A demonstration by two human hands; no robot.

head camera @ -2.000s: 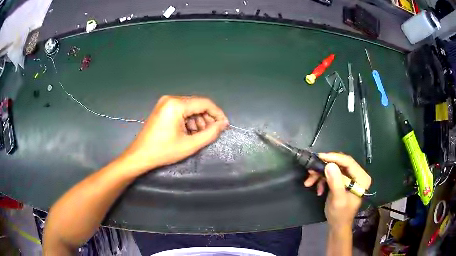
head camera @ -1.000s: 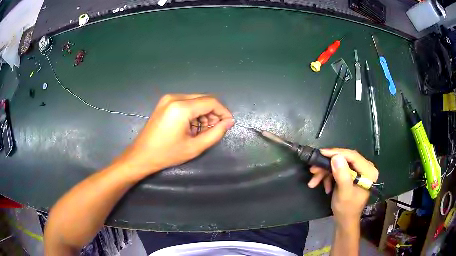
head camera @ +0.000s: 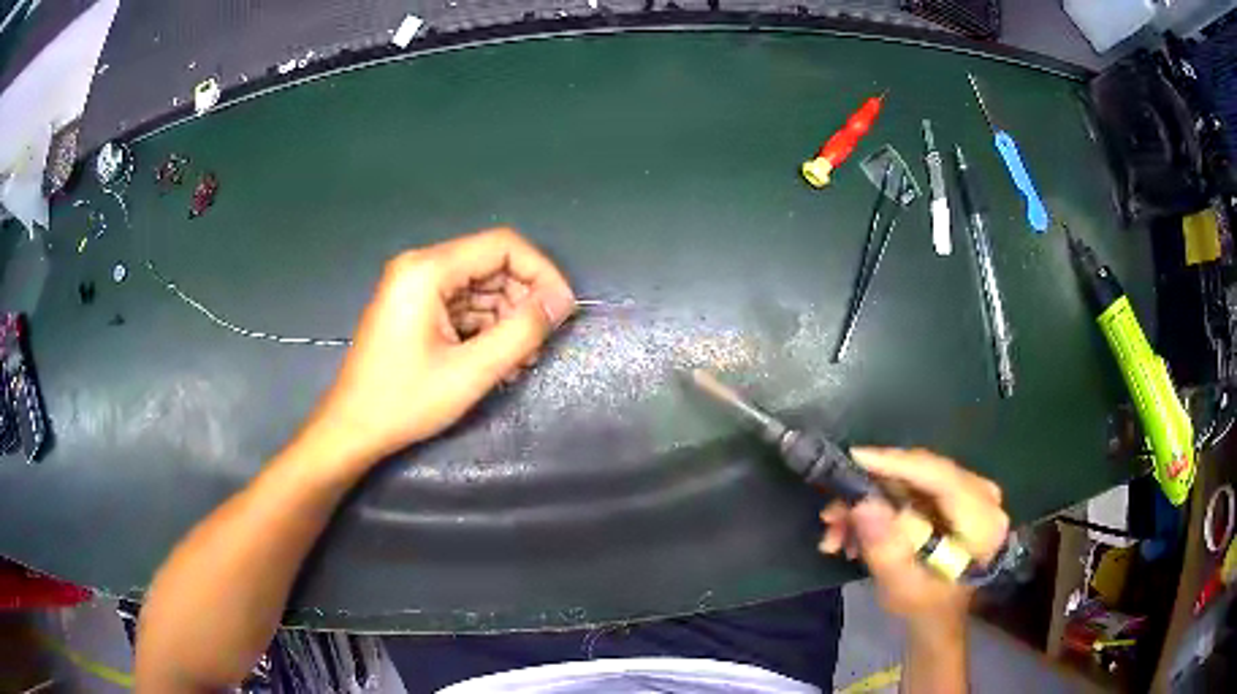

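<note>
My left hand [head camera: 455, 332] pinches a thin silver solder wire [head camera: 258, 334] between thumb and fingertips, above the middle of the dark green mat. A short end of wire sticks out to the right of the fingertips, and the rest trails left across the mat. My right hand [head camera: 925, 526] grips a soldering iron [head camera: 817, 458] with a black and yellow handle. The iron points up and left, slightly blurred, and its tip is apart from the wire end.
On the mat's right lie a red screwdriver [head camera: 844, 141], dark tweezers [head camera: 870, 264], a blue pry tool [head camera: 1020, 182] and a lime-yellow electric screwdriver [head camera: 1148, 386]. Small loose parts [head camera: 202, 194] lie upper left. A keypad phone [head camera: 19, 386] is at the left edge. A conveyor [head camera: 543, 16] runs behind.
The iron's tip has come away from the wire end and moved down. My left hand with the wire has shifted left and slightly up. The view has also shifted.
</note>
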